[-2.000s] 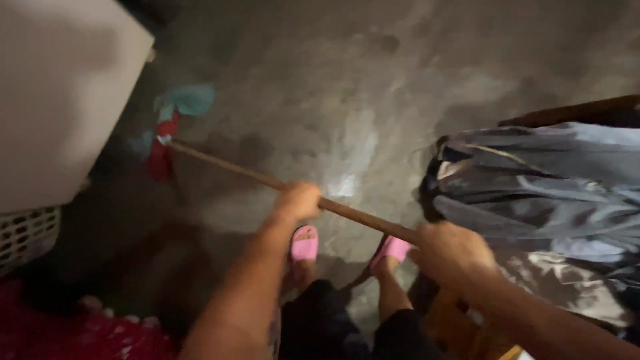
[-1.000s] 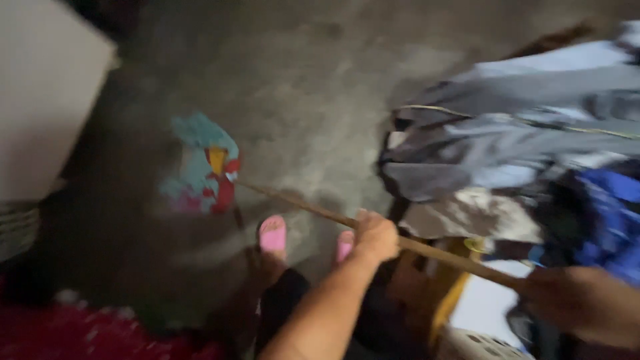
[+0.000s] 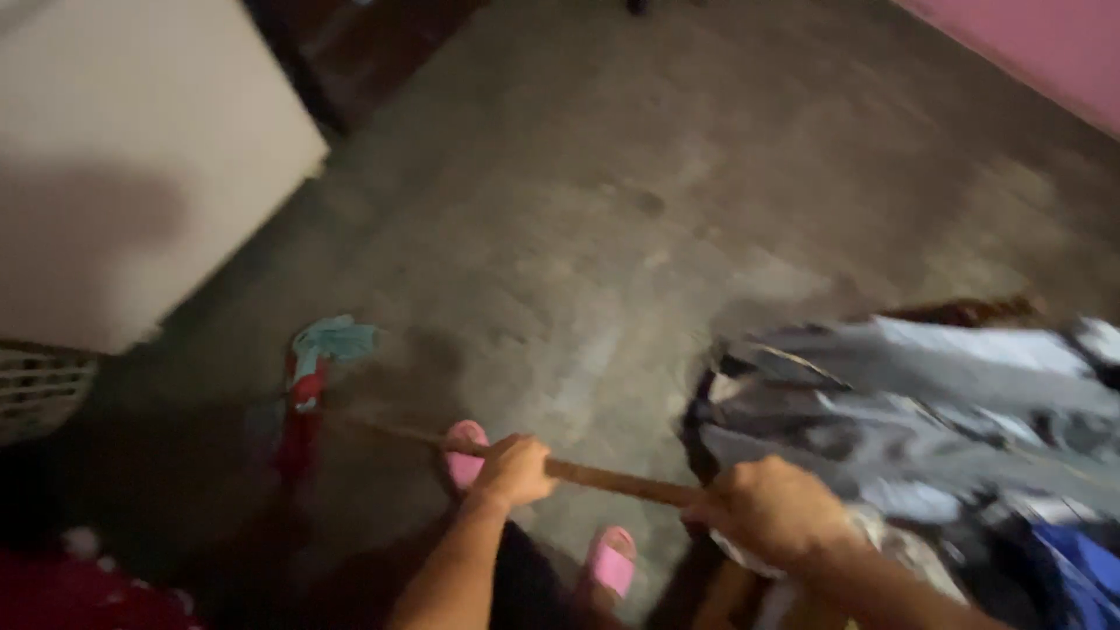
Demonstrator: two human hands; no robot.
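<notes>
A long wooden mop handle runs slantwise across the lower part of the head view. My left hand is closed around its middle, and my right hand grips it farther right, near its upper end. At the far end, low on the left, a mop head of teal and red cloth rests on the concrete floor. Its lower edge is dark and blurred. Pink slippers are on my feet, one of them partly behind the handle.
A pile of grey and blue clothes lies at the right. A pale, flat-sided piece of furniture stands at the upper left, above a plastic basket. Dark red cloth fills the lower left corner. A pink surface borders the floor at the upper right.
The mop head's cloth, spread wide with a yellow patch showing one second ago, is now narrow and bunched. Both hands have stayed on the handle. The view has shifted.
</notes>
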